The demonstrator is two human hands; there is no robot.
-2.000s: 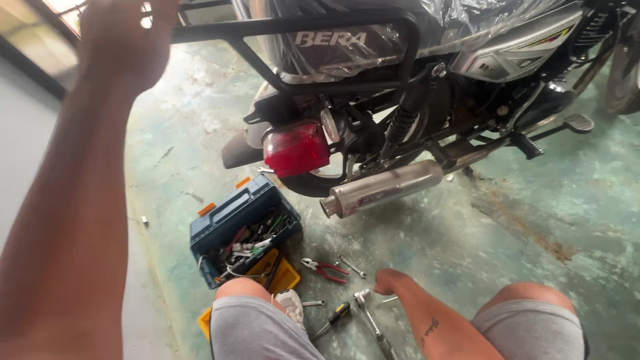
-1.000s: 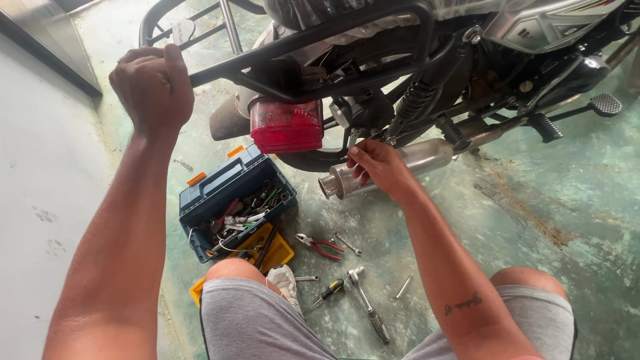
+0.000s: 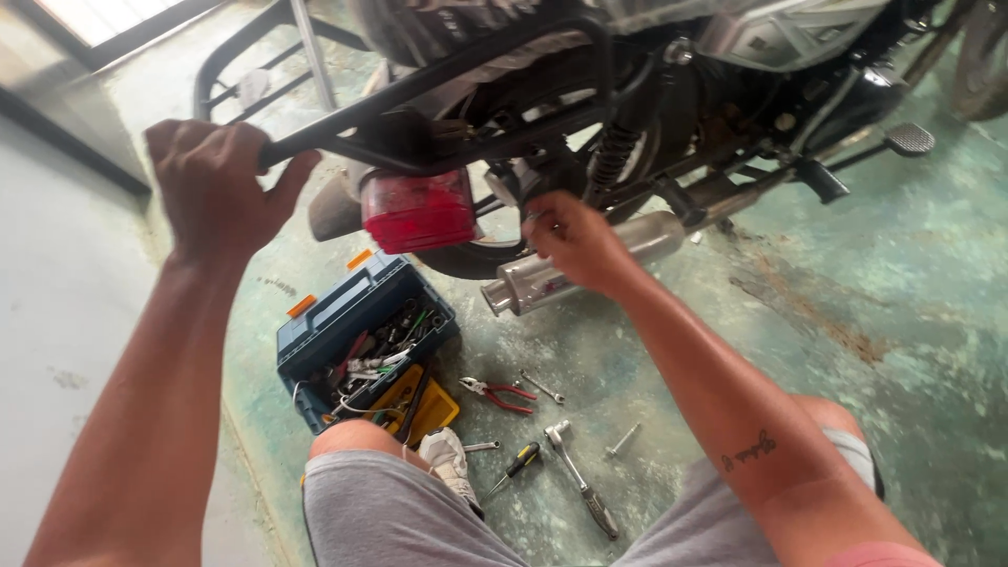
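My left hand (image 3: pixel 216 185) is closed around the end of the black tubular rear rack (image 3: pixel 378 102) of a motorcycle. My right hand (image 3: pixel 575 240) is just above the silver exhaust muffler (image 3: pixel 646 240), beside the lower part of the rear frame. Its fingers are bent together and blurred; whether they hold something small cannot be told. Between the two hands is the red tail light (image 3: pixel 421 209). The black coil shock absorber (image 3: pixel 614 157) stands behind my right hand, and the rear tire (image 3: pixel 472 260) shows partly below the tail light.
An open blue toolbox (image 3: pixel 295 346) full of tools and a yellow tray (image 3: pixel 441 405) lie at lower left. On the green floor are red-handled pliers (image 3: pixel 504 395), a wrench (image 3: pixel 542 386), a screwdriver (image 3: pixel 521 461), a ratchet (image 3: pixel 583 482) and a bolt (image 3: pixel 624 441).
My right hand has risen from the tools on the floor to the motorcycle's rear, above the muffler. My left hand is still at the rack. The view has shifted somewhat.
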